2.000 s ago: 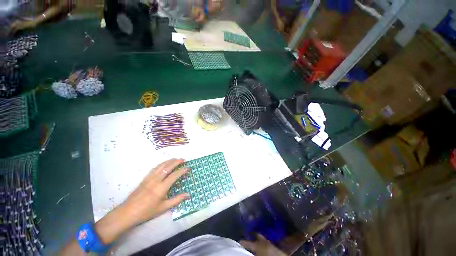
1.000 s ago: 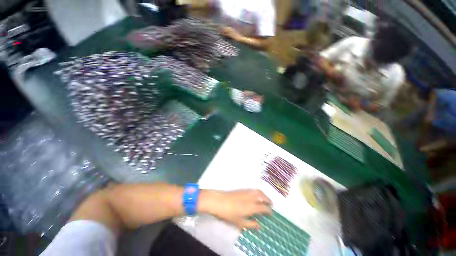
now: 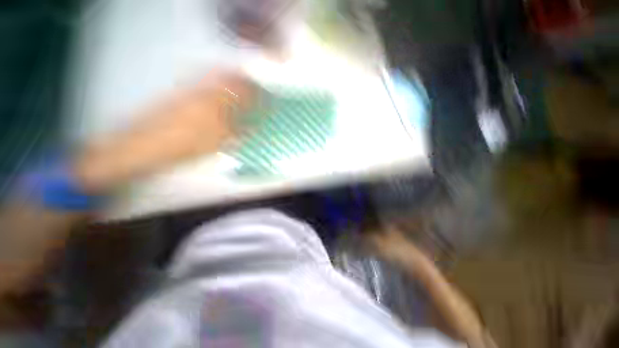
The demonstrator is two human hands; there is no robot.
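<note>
The frame is heavily blurred. A green PCB panel (image 3: 292, 129) lies on the white board (image 3: 366, 146) near its front edge. My left hand (image 3: 220, 112), with a blue band on the wrist, lies at the panel's left side and overlaps it; its fingers are too blurred to tell whether they grip it. My right hand (image 3: 387, 241) is low, beyond the white board's front edge, beside something dark blue. Its fingers are smeared and I cannot tell whether it holds anything.
A dark blurred shape (image 3: 251, 13) stands at the top of the white board. A pale blue patch (image 3: 410, 98) lies at the board's right side, with dark equipment beyond it. Something red (image 3: 556, 13) shows at the top right. Brown shapes fill the right side.
The view swung left to the wire-covered panels and then back, down onto my white clothing. My left hand stays at the green panel. My right hand is in view again, low down.
</note>
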